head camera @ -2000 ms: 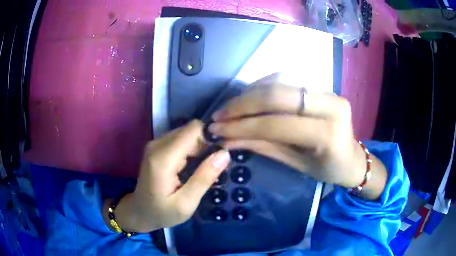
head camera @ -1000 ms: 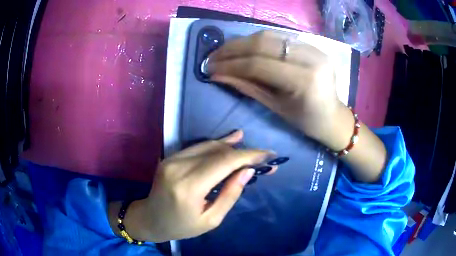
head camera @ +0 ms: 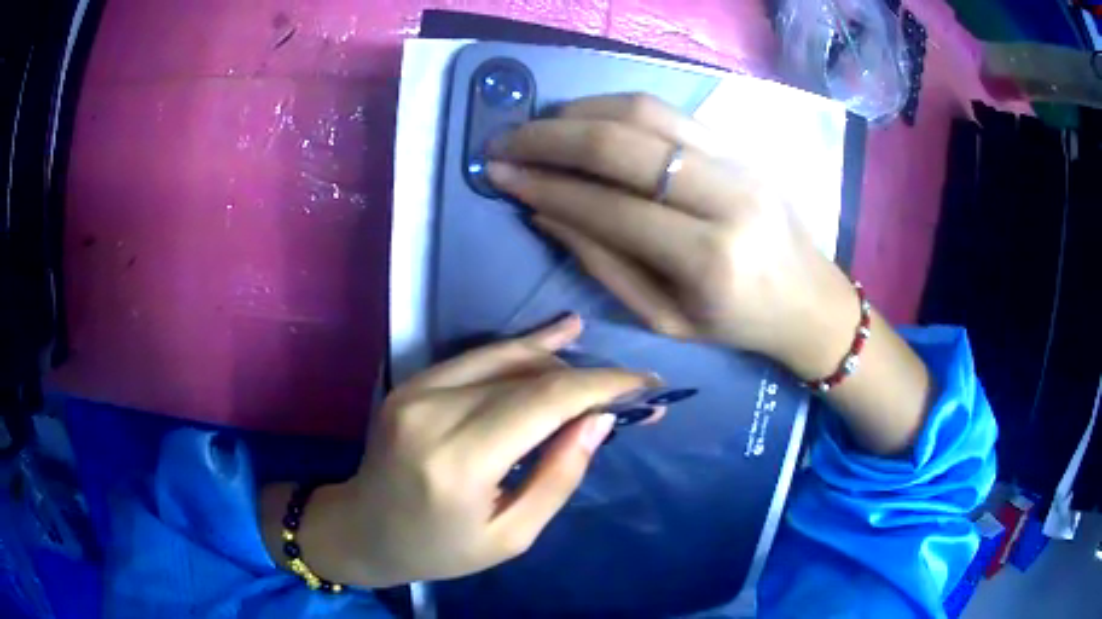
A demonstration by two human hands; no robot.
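A dark grey tablet back cover (head camera: 628,520) lies on a white sheet, with small white print near its right edge. Its raised oval camera bump (head camera: 499,115) is at the top left, with a round lens spot at the upper end. My right hand (head camera: 677,218) has its fingertips on the lower end of the bump, covering part of it; whether a disc is under them is hidden. My left hand (head camera: 483,447) holds a cluster of black lens discs (head camera: 633,415) between thumb and fingers, just above the middle of the cover.
Pink padding (head camera: 218,218) covers the bench. A crumpled clear bag (head camera: 844,55) stands at the far right, beside rows of small black parts (head camera: 915,67). A black sheet edge shows under the white sheet. Dark stacks (head camera: 1003,230) stand at the right side.
Since two seconds ago my right hand has moved from the disc cluster to the camera bump. My left hand has tilted the cluster and the cover has shifted slightly right. Little differs from one second ago.
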